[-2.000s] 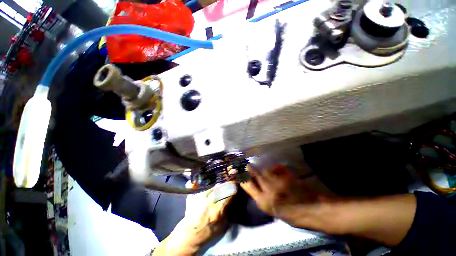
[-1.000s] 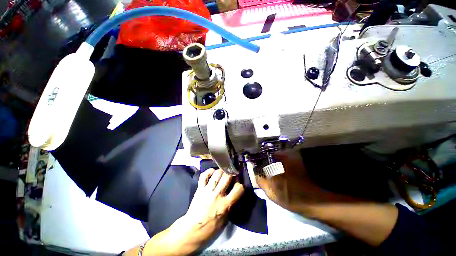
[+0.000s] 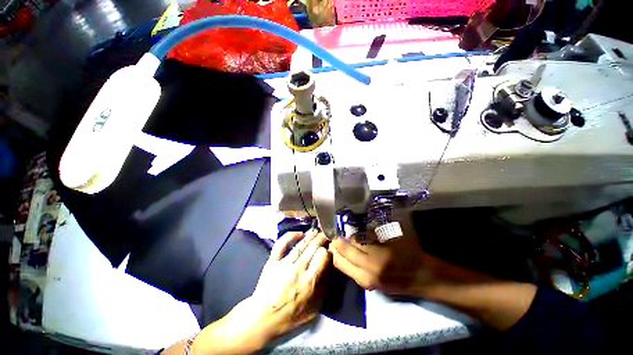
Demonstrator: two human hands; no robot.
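Note:
A black cut piece (image 3: 345,298) lies under both hands at the needle area of the white sewing machine (image 3: 409,163). My left hand (image 3: 295,281) lies palm down on the cloth, its fingertips at the presser foot area. My right hand (image 3: 378,263) is right beside it, fingers bent at the cloth, partly behind the tension knob (image 3: 389,231). The needle and presser foot are mostly hidden by the machine head and fingers. More black panels (image 3: 201,222) lie overlapping on the table to the left.
The sewing lamp (image 3: 111,128) hangs at left on a blue neck. A red plastic bag (image 3: 239,41) and a pink basket (image 3: 409,10) are behind the machine. Orange-yellow and red loops (image 3: 572,256) are at far right. The white table's front edge (image 3: 395,334) curves below the hands.
The view has steadied and shifted, showing more of the table. My right fingers have come closer to my left fingertips. Both hands remain on the black piece near the needle.

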